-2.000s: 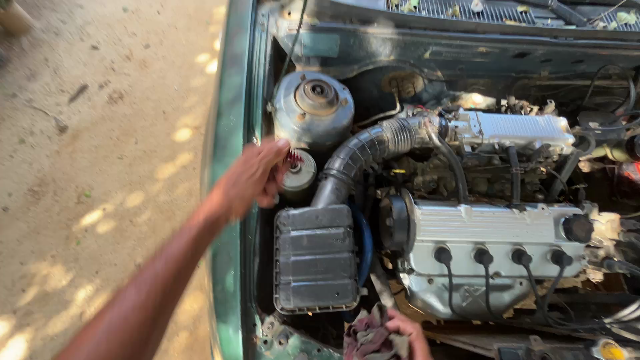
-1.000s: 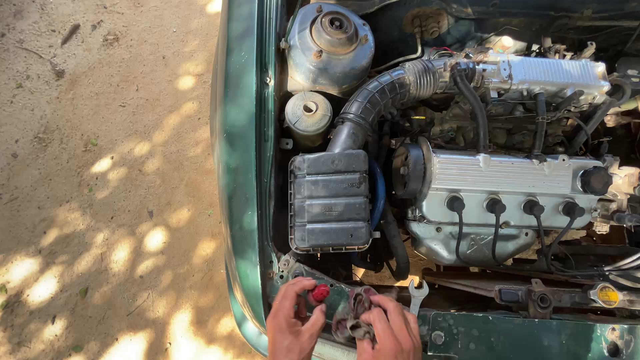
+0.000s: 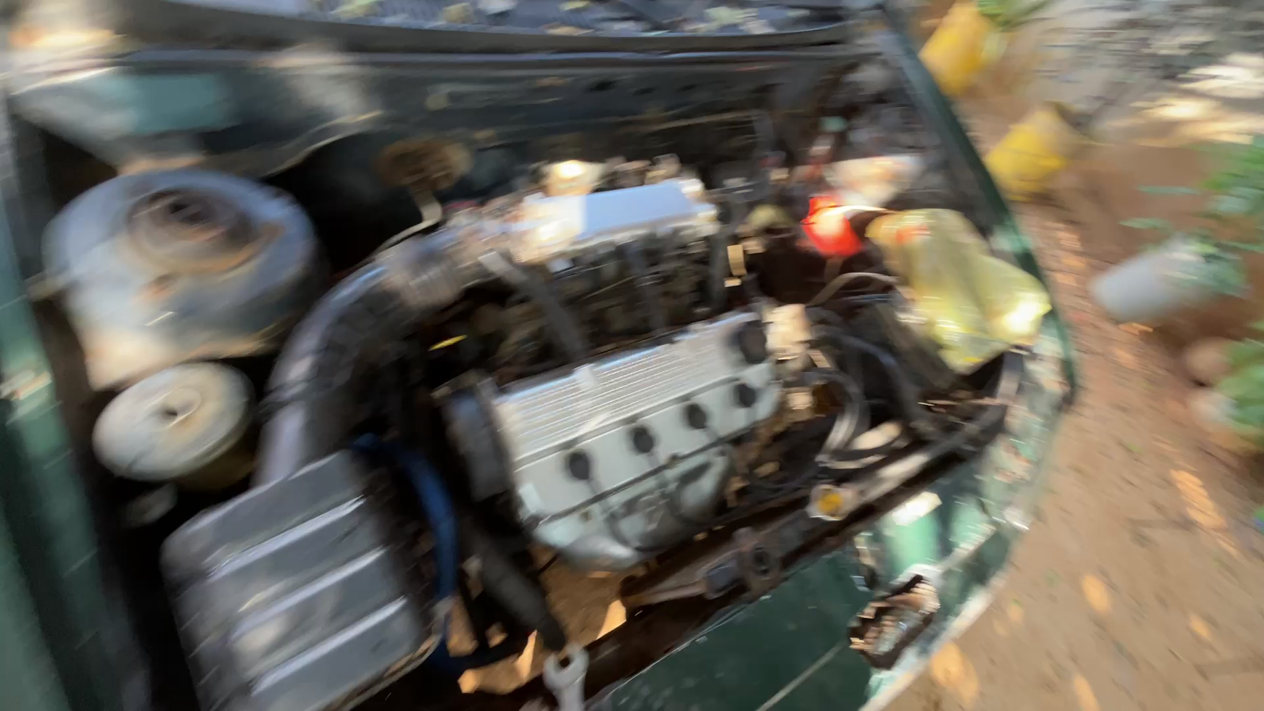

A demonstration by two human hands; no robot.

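Observation:
Neither of my hands shows in this blurred view. The open jaw of a metal wrench (image 3: pixel 566 673) pokes up at the bottom edge, by the front crossmember; its handle runs out of the frame. Beyond it lies the engine's ribbed silver valve cover (image 3: pixel 632 405) with black spark plug leads. The black air filter box (image 3: pixel 296 592) is at the lower left, joined to a corrugated intake hose (image 3: pixel 321 336). A round, light-coloured canister (image 3: pixel 173 420) sits left of the hose, below the strut tower (image 3: pixel 178 262).
A yellowish plastic bag (image 3: pixel 953 281) lies at the right of the engine bay, near a bright red object (image 3: pixel 829 227). The green front panel (image 3: pixel 750 632) of the car runs along the bottom. Outside, potted plants and yellow containers (image 3: pixel 1032 153) stand on bare ground.
The view has swung right. Both hands have left it; one second ago they were at the front edge, one with a small red object, the other with a cloth.

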